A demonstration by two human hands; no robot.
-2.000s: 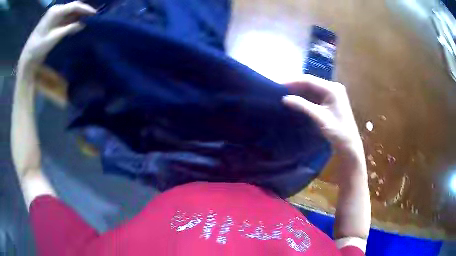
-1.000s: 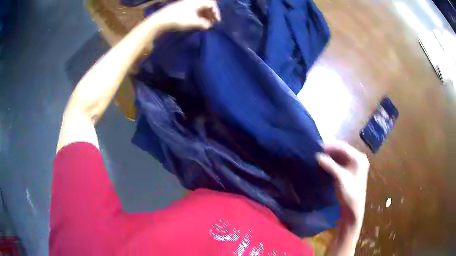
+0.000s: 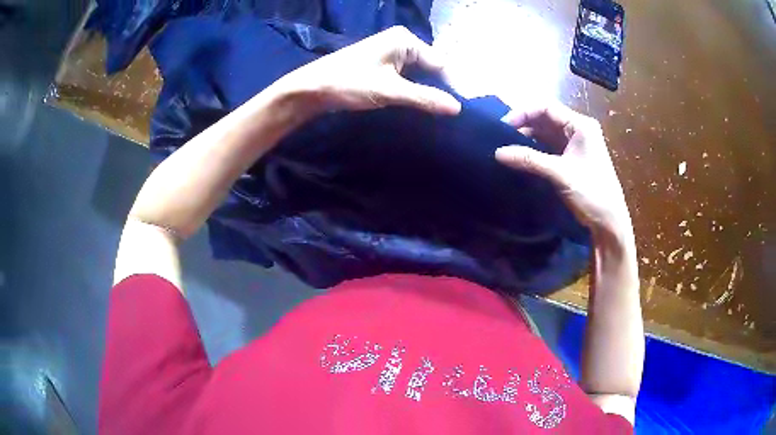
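A navy garment [image 3: 366,161] lies over the near edge of the brown work table [image 3: 681,212] and against my front. Its shiny lining [image 3: 340,242] shows along the lower side. My left hand [image 3: 383,76] holds the garment's far edge near the middle, thumb on the cloth. My right hand [image 3: 570,161] is close to its right on the same edge, with thumb and fingers pinching the cloth. A short piece of the edge stands up between the two hands. The fingertips behind the edge are partly hidden.
A smartphone [image 3: 597,42] with a lit screen lies on the table at the upper right. More dark cloth lies at the top left. A bright blue bin or bag [image 3: 706,395] is below the table edge at the lower right. Grey floor shows at left.
My left hand has moved right and down along the garment's edge, close to my right hand. My right hand now sits higher in view. The view has turned, and the phone appears higher.
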